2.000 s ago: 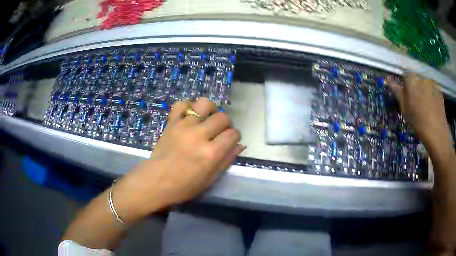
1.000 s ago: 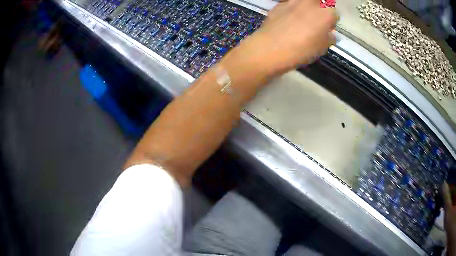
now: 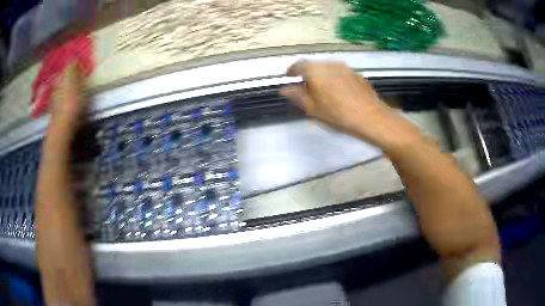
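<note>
A PCB panel (image 3: 170, 179) with rows of blue parts lies between the conveyor rails, left of centre. My left hand (image 3: 70, 89) reaches over the far rail onto the pile of red components (image 3: 83, 49) at upper left. It is blurred, and I cannot tell whether its fingers hold any pieces. My right hand (image 3: 322, 89) is over the far rail and the open gap, right of the panel. Its thumb and fingers are bent near each other. It is blurred too, and nothing can be made out between the fingertips.
Cream components (image 3: 209, 24) and green components (image 3: 391, 24) lie on the ledge behind the far rail (image 3: 239, 69). A white sheet (image 3: 281, 152) and a thin metal rod (image 3: 481, 138) show in the gap. More panels lie at far left (image 3: 17, 194) and far right (image 3: 526, 113).
The view has swung and levelled since the tilted frame. My left hand is now at the red pile, farther left in view. My right hand has come from the picture's right edge to over the gap.
</note>
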